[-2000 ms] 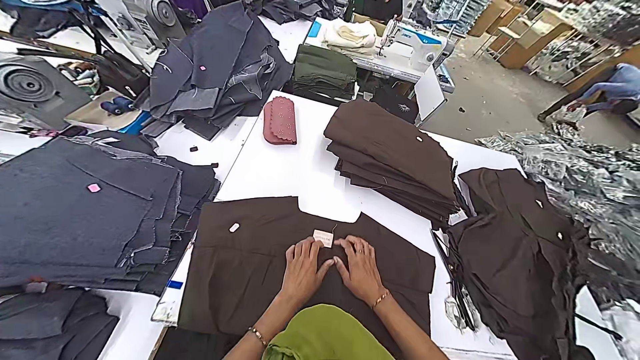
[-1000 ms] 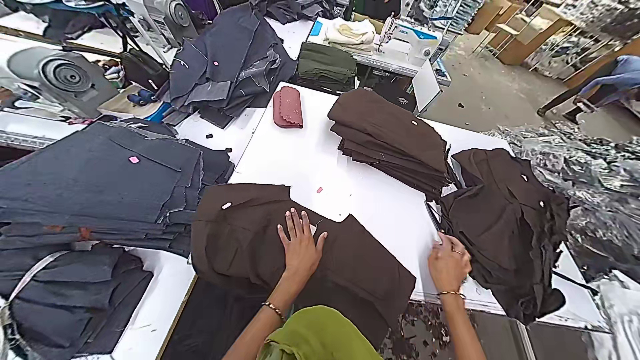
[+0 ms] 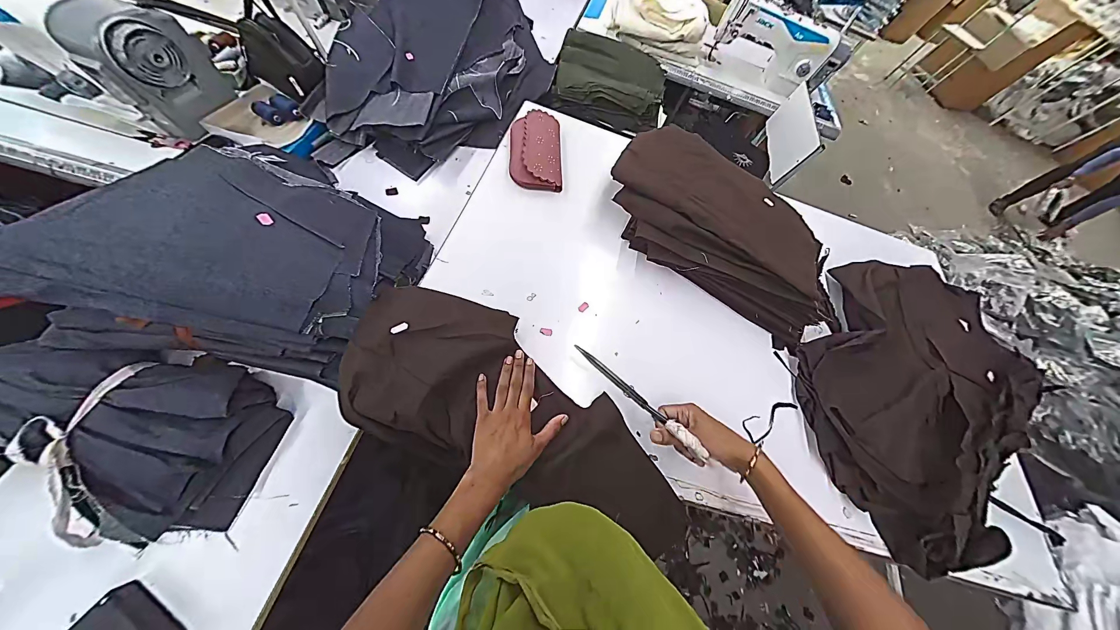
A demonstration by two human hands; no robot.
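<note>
My left hand [image 3: 507, 420] lies flat with its fingers apart on a dark brown fabric piece [image 3: 429, 359] at the near edge of the white table. A pair of scissors [image 3: 626, 388] with a white-wrapped handle is in my right hand [image 3: 691, 437], just right of that fabric. The blades point up and left over the bare tabletop. A small white sticker [image 3: 399, 328] is on the fabric's left part. Beyond the scissors lies a stack of brown fabric pieces [image 3: 717, 219], and a brown fabric heap [image 3: 919, 394] rests to the right of my right hand.
Blue-grey fabric stacks [image 3: 192, 236] lie left, beside a bundle tied with a pale strip [image 3: 175, 429]. A dusty-red case [image 3: 535, 150] sits at the table's far end. Behind are folded green fabric [image 3: 610, 79] and a sewing machine [image 3: 774, 48]. A person's legs [image 3: 1059, 197] show at far right.
My right hand has come back from beside the brown heap and now holds the scissors over the table. Two seconds ago both hands were together on the brown fabric, at a pale label.
</note>
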